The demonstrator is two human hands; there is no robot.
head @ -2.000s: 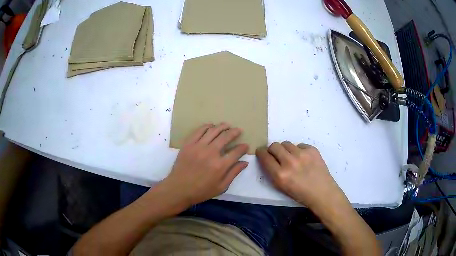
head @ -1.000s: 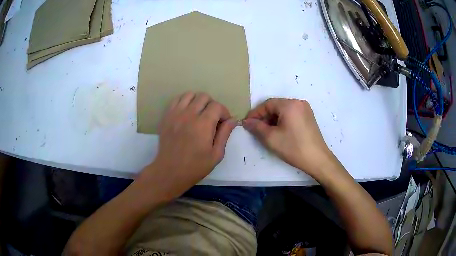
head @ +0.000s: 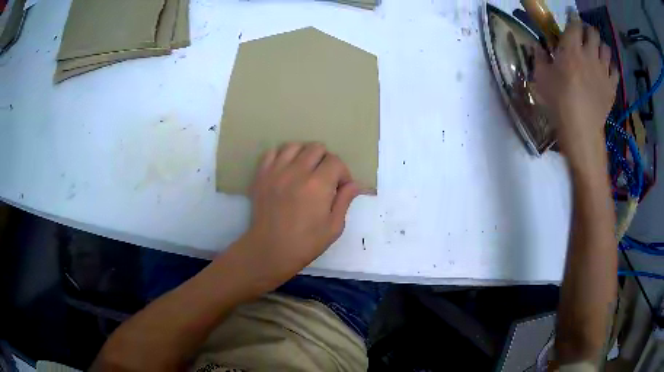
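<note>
A khaki five-sided pocket piece [head: 302,102] lies flat in front of me, its point away from me and its straight edge near my body. My left hand [head: 302,189] presses on its lower part, thumb and index finger together at a small fold near the lower right corner. The steam iron [head: 513,80] stands at the right with a yellow-brown wooden handle [head: 541,18]. My right hand [head: 579,80] is over the back of the iron at its handle, slightly blurred; whether its fingers have closed on the handle is unclear.
A stack of khaki pieces [head: 113,29] with uneven edges lies at the upper left. The edge of another khaki pile [head: 358,3] shows at the top. Blue hoses [head: 627,145] hang behind the iron at the right. The table's rounded near edge [head: 408,279] runs below the piece.
My right hand has left the fold at the piece's lower right corner and moved right and up to the iron. My left hand stays on the piece. The camera view has shifted.
</note>
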